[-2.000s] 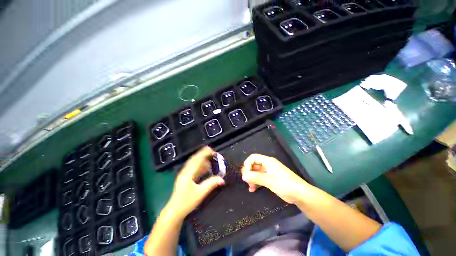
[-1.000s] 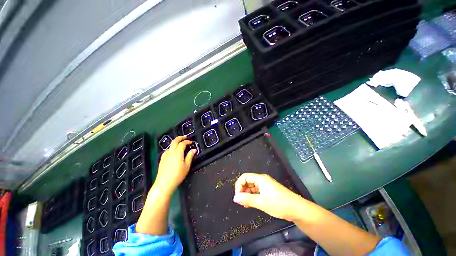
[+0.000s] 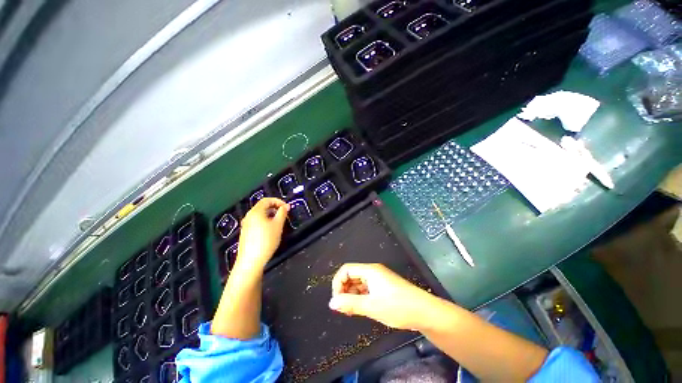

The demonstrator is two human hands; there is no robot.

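Note:
My left hand (image 3: 262, 230) reaches over the black foam pocket tray (image 3: 385, 178). Its thumb and fingertips are close together beside a smartwatch housing (image 3: 298, 213) in the front row; whether they hold anything is hidden. Other housings with shiny rims sit in the pockets. My right hand (image 3: 374, 295) hovers over the flat black parts tray (image 3: 329, 258), fingers curled towards the thumb; I cannot tell whether a small part is between them. Tiny gold-brown parts (image 3: 329, 362) lie scattered in this tray, thickest along its near edge.
Left, a filled pocket tray (image 3: 196, 277) and another dark tray (image 3: 82, 329). Back right, stacked black trays (image 3: 464, 93). Right, a clear bumped sheet (image 3: 441, 183), a thin pointed tool (image 3: 458, 245), white paper (image 3: 535, 164), crumpled tissue (image 3: 564, 108), a pale tool (image 3: 597, 168) and plastic bags (image 3: 658, 82).
My left hand left the parts tray, where it held a housing, went to the foam tray's front row, then shifted right along it. My right hand stays curled over the parts tray.

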